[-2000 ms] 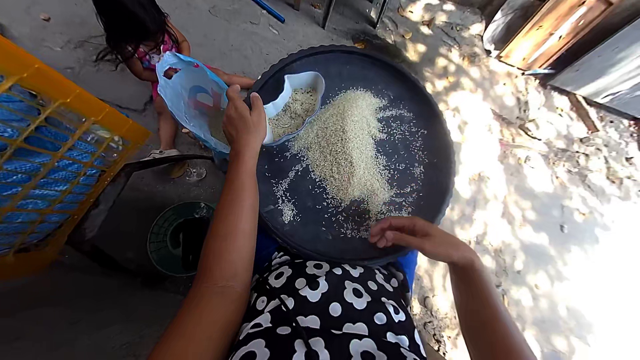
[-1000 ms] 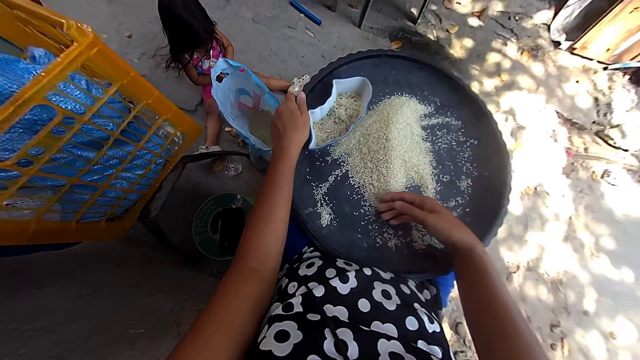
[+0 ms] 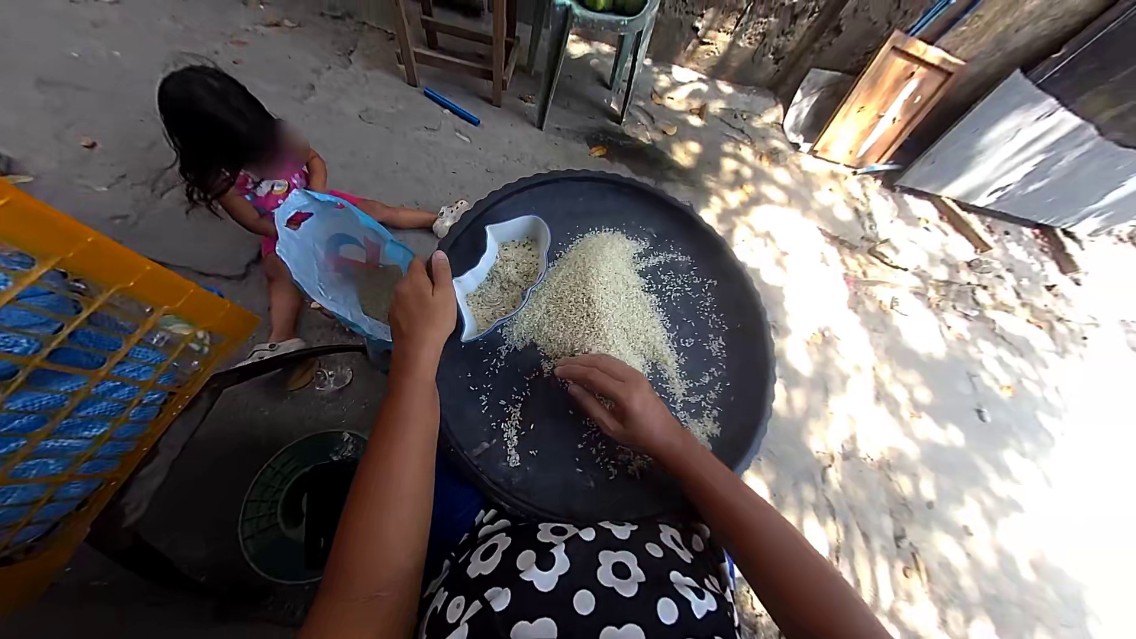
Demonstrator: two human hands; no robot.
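Observation:
A round black tray (image 3: 745, 373) lies across my lap, with a heap of pale rice grains (image 3: 590, 297) in its middle and loose grains scattered around. My left hand (image 3: 423, 302) is on the tray's left side, gripping the edge of a light blue and white dish (image 3: 539, 232) that holds more grain. Just left of that hand is a translucent blue plastic bag (image 3: 333, 253) with grain in its lower part; whether my fingers touch it I cannot tell. My right hand (image 3: 617, 399) rests at the near edge of the heap, fingers curled, touching the grains.
A seated person (image 3: 257, 186) in pink is beside the bag at the upper left. A yellow plastic crate (image 3: 115, 266) with blue material stands at the left, near a dark green round container (image 3: 266, 497). Stool legs (image 3: 550, 67) and a wooden panel (image 3: 887, 98) are farther back.
My right hand has gone from the tray's near right part, two seconds ago, to the near edge of the heap. My left hand stays at the dish. The view has shifted.

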